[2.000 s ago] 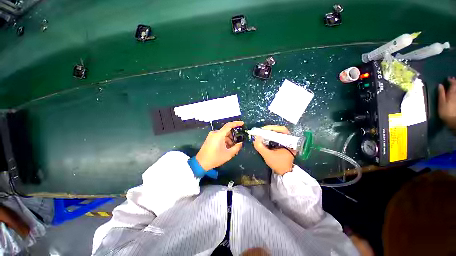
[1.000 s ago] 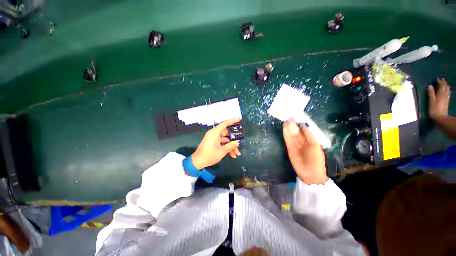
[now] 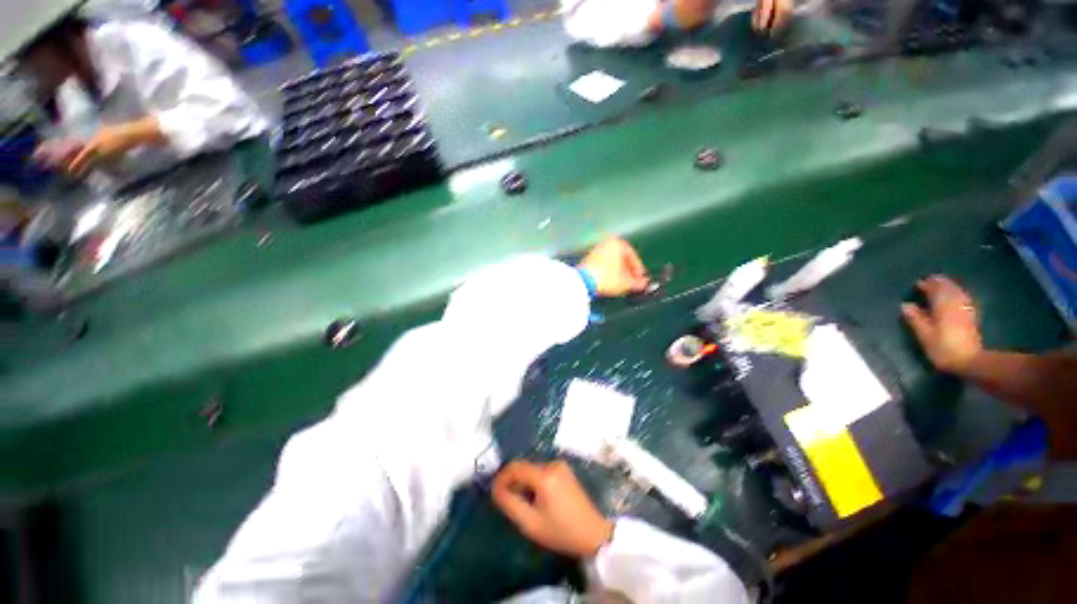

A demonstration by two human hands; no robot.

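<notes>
The picture is blurred. My left hand [image 3: 617, 269], with a blue wrist band, is stretched far forward at the belt's near edge. A small dark unit [image 3: 659, 280] is at its fingertips; whether it is gripped is unclear. My right hand [image 3: 549, 507] is low over the mat with curled fingers, left of the syringe; what it holds, if anything, cannot be made out. The white dispensing syringe [image 3: 665, 478] lies on the mat beside the white paper square [image 3: 594, 418], untouched. My left sleeve crosses the mat and hides the area of the strip sheet.
The black dispenser controller [image 3: 815, 431] stands right, with a red-white roll [image 3: 687, 350] and spare syringes [image 3: 815, 268] near it. The green belt [image 3: 413, 266] carries spaced units. Black trays [image 3: 354, 136] stand on the far side. Another person's hand [image 3: 948, 325] rests at right; others work opposite.
The view has swung up and to the right. My left hand has reached from the mat to the belt edge. My right hand has let go of the syringe and drawn back left.
</notes>
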